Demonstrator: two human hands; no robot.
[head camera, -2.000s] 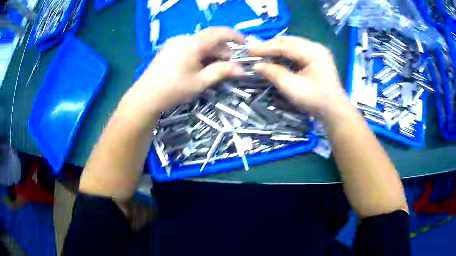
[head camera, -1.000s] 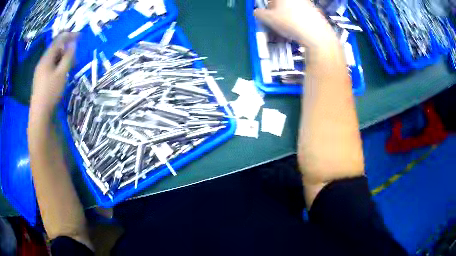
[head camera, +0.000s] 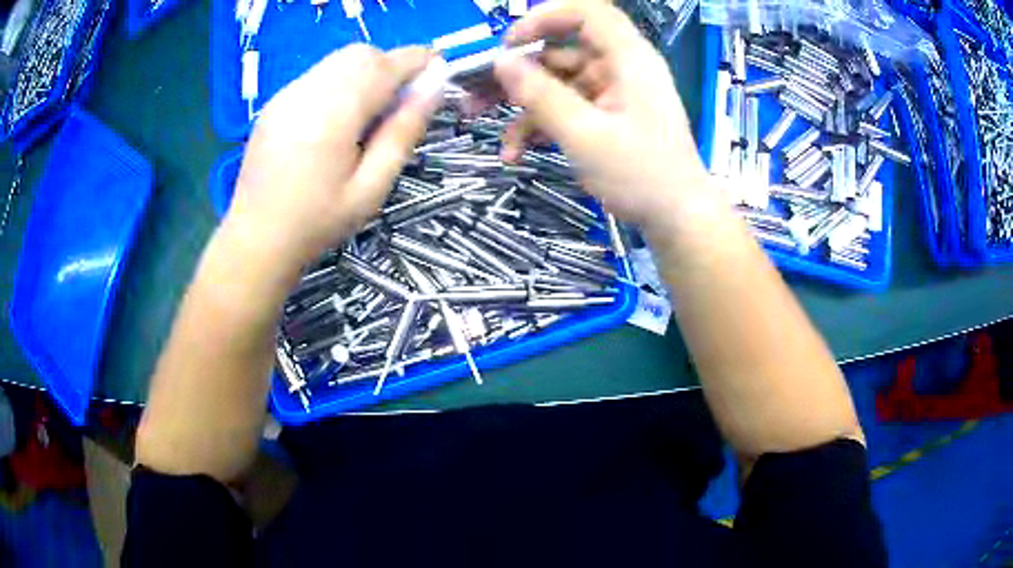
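My left hand (head camera: 322, 150) and my right hand (head camera: 605, 105) meet above the far side of the centre tray. Between their fingertips is a small cylinder (head camera: 475, 63), white at its left end, with a pale thin tip at the right. My left hand grips its left end; my right thumb and forefinger are at its right end. Below, the blue centre tray (head camera: 467, 375) holds a heap of silver assembled cylinders (head camera: 478, 250) with thin rods. The hands hide part of the heap's far side.
A blue tray (head camera: 300, 56) with white inserts lies beyond. The right-hand tray (head camera: 800, 264) holds metal tubes, a clear plastic bag (head camera: 816, 13) above it. Trays of thin parts stand at both far sides. An empty blue tray (head camera: 83, 250) lies left. White paper squares (head camera: 650, 305) lie between trays.
My right hand has come back from the right-hand tray to the centre. My left hand has moved in to meet it, and a cylinder now shows between them. The view has swung left.
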